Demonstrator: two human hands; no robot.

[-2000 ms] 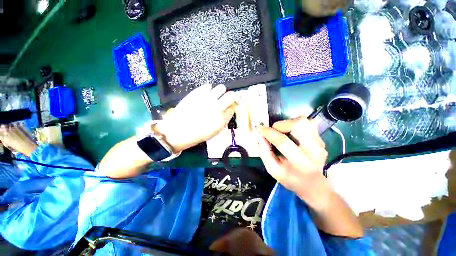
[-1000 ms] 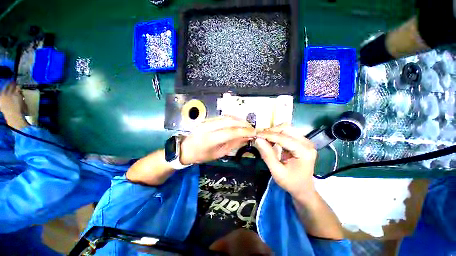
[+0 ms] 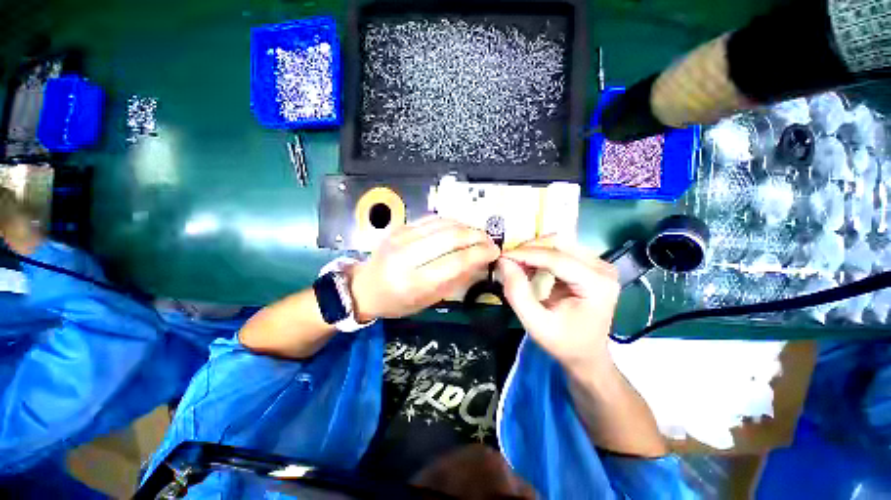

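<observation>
The cream-white assembly fixture [image 3: 555, 210] lies in front of me, with the dark hinged plate [image 3: 342, 213] and its tan ring open to its left. A black ring part [image 3: 481, 293] sits at the fixture's near edge, partly hidden under my fingers. My left hand [image 3: 425, 269] and my right hand [image 3: 559, 290] meet over the fixture's near middle, fingertips pinched together at the black part's stem. Whether a tiny piece is between the fingertips is too small to tell.
The black screw tray [image 3: 464, 93] is behind the fixture. Blue bins stand left [image 3: 295, 73] and right [image 3: 645, 161]. The electric screwdriver [image 3: 699, 83] hangs over the right bin. A round black cup [image 3: 677, 244], a cord and a blister tray [image 3: 782, 205] are at right. Another worker sits left.
The dark plate with the tan ring, covered earlier, now shows left of the fixture. My hands have come together at the black part. The screwdriver has swung in over the right bin.
</observation>
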